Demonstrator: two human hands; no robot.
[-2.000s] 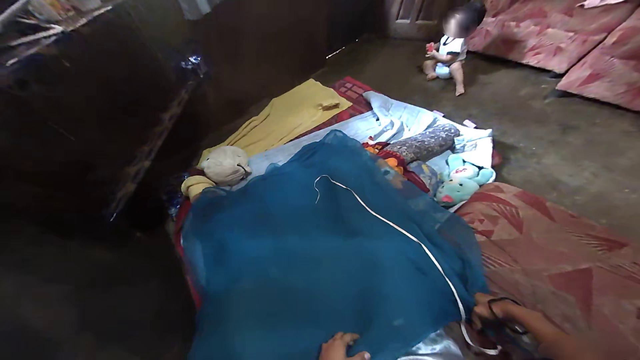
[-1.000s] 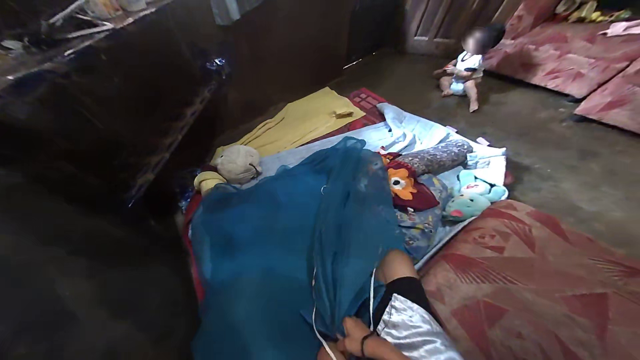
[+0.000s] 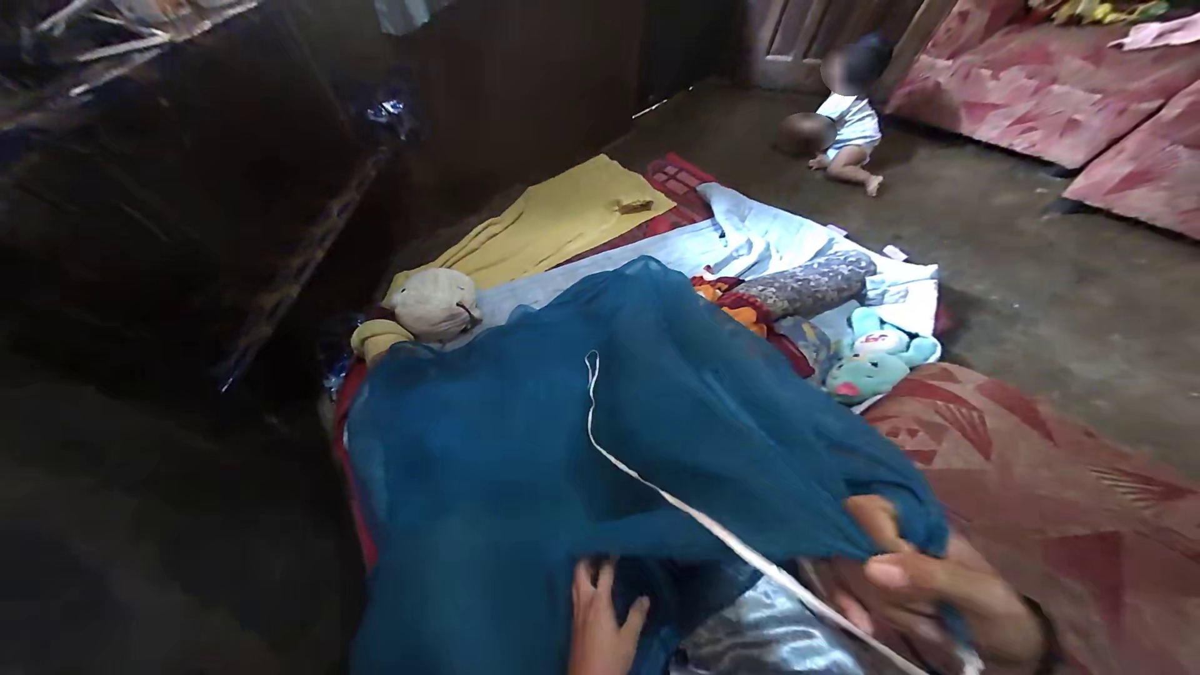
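Note:
A sheer blue cloth is spread over the bedding on the floor, with a white cord lying across it towards the lower right. At the lower right my right hand grips the cloth's near edge between thumb and fingers. My left hand, at the bottom centre, lies at the cloth's near edge with its fingers apart; whether it holds any cloth is hidden. Shiny silver-grey fabric shows between the hands.
Beyond the cloth lie a yellow cloth, a pale blue sheet, a grey patterned bolster, a teal plush toy and a cream round bundle. A red patterned cushion is at right. A small child sits on the floor near a red sofa.
My right hand has moved right with the cloth's edge, and the blue cloth, gathered towards the middle a second ago, is spread wider. The child has turned and leans to the left.

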